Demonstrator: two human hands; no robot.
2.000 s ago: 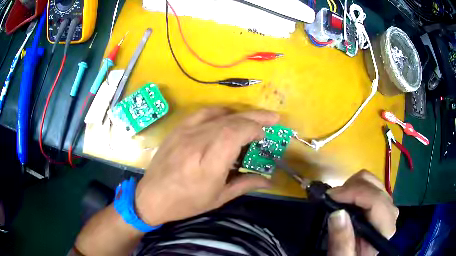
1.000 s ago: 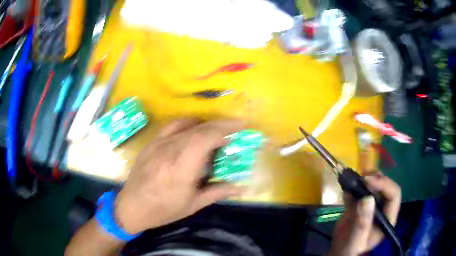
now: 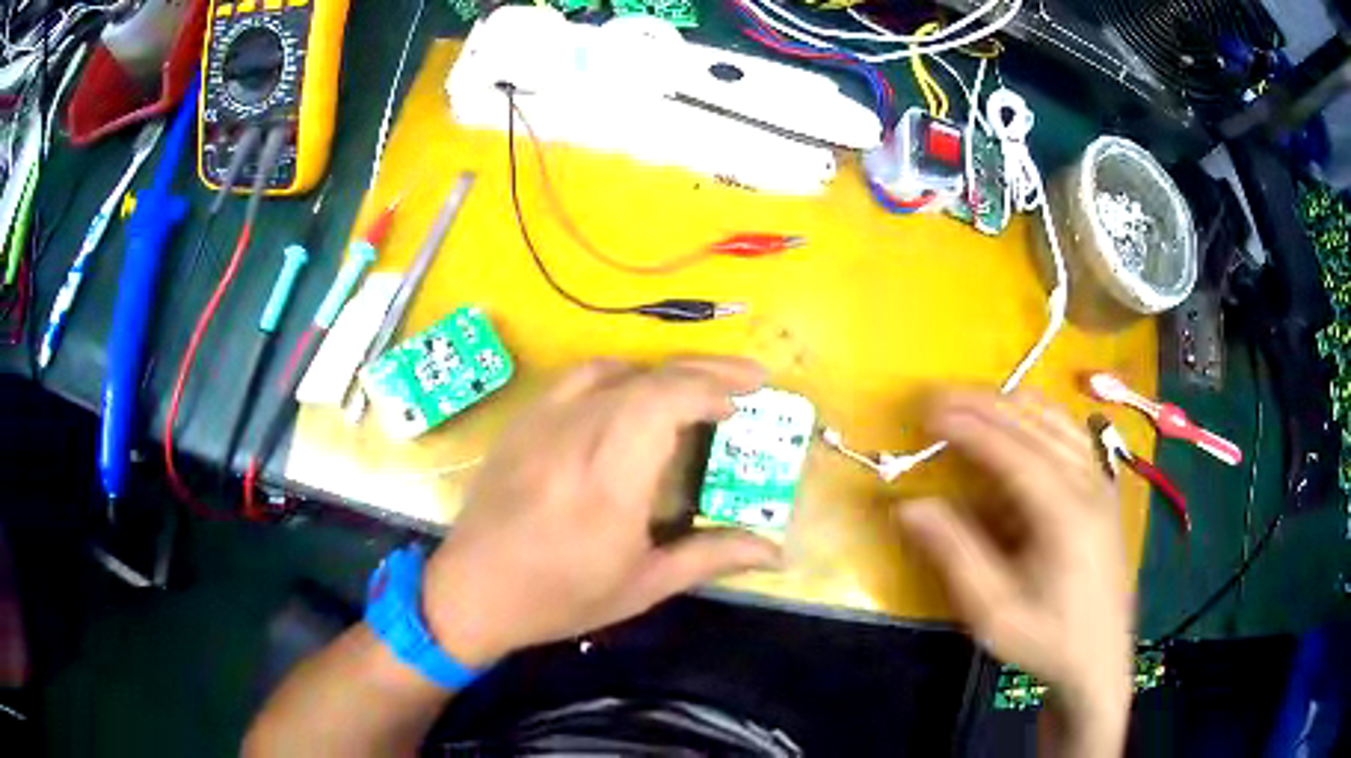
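Note:
A green circuit board [image 3: 757,462] stands at the front middle of the yellow mat, solder side up. My left hand [image 3: 593,496] grips it from the left, fingers at its top edge and thumb at its bottom edge. A blue band is on that wrist. My right hand [image 3: 1022,526] is slightly blurred and holds nothing, fingers apart, over the mat's right part. The white cable's small plug [image 3: 889,465] lies between the board and my right hand; I cannot tell whether it is joined to the board.
A second green board [image 3: 437,372], tweezers [image 3: 422,259] and probes [image 3: 285,287] lie left. A multimeter [image 3: 270,92] is at the back left. Alligator clips [image 3: 685,310] and a white housing [image 3: 667,96] lie behind. A tub [image 3: 1133,225], red-handled brush [image 3: 1163,419] and nippers [image 3: 1153,481] are right.
The black-handled iron has left my right hand and is out of sight. My right hand has opened and moved over the mat. My left hand still holds the board. The camera view has shifted.

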